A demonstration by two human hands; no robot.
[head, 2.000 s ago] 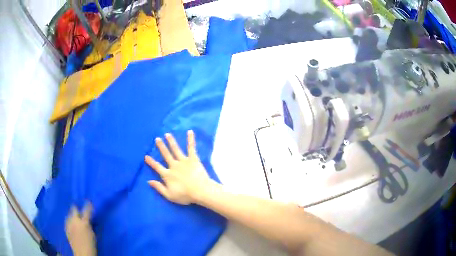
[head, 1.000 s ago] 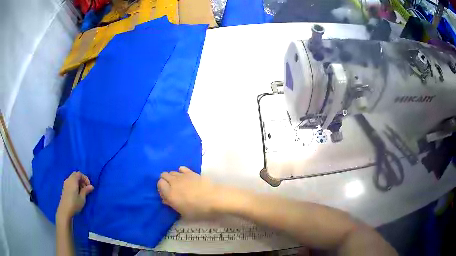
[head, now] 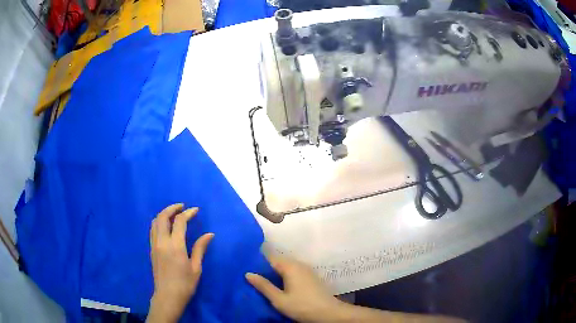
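Large bright blue fabric panels (head: 120, 189) lie over the left part of the machine table, with a stepped edge towards the machine. A seam or overlapping edge runs down them. My left hand (head: 175, 252) is over the lower middle of the cloth, fingers apart and slightly bent, holding nothing. My right hand (head: 294, 287) is at the cloth's lower right edge. Its thumb and forefinger are apart, with cloth between them; its other fingertips are hidden or unclear, so a grip cannot be told.
The HIKARI sewing machine (head: 404, 69) stands at centre and right. Black-handled shears (head: 429, 183) and a slim pointed tool (head: 455, 154) lie below its arm, beside dark scraps (head: 518, 167). Yellow-taped cardboard (head: 76, 69) is at the back left. A ruler scale (head: 379, 258) runs along the front edge.
The view has shifted towards the machine. My left hand has moved right over the cloth and opened. The cloth's lower right part now reaches further towards the machine and covers part of the ruler scale.
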